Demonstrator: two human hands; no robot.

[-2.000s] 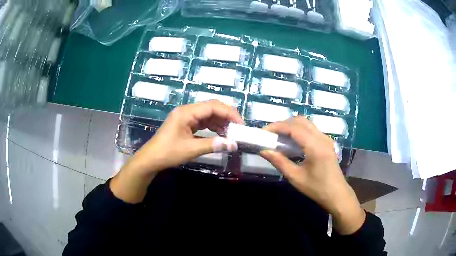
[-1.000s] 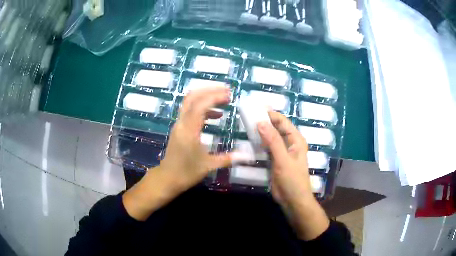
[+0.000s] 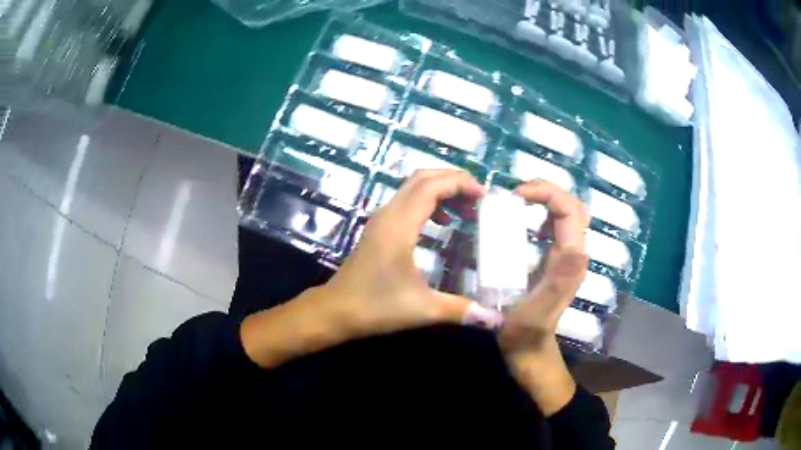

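A white housing [image 3: 503,244] is held upright between my two hands, above the blister tray. My left hand [image 3: 413,255] has its fingertips at the top edge and its thumb at the lower end of the housing. My right hand [image 3: 553,264] is curled round its right side, with fingers near the top and the thumb low. The clear blister tray [image 3: 411,68] lies tilted at the bench's front edge, with white housings in most visible pockets. Some pockets are hidden behind my hands.
A clear parts tray [image 3: 492,25] with white stemmed inserts lies behind the blister tray. White pieces [image 3: 665,75] are heaped right of it. White sheets [image 3: 742,202] stand at the right. A clear bag [image 3: 281,7] is at the back left. A red crate [image 3: 731,400] is on the floor.
The housing has turned from lying sideways to upright, and both hands now close around it. The camera view has rotated, so the tray appears more tilted.
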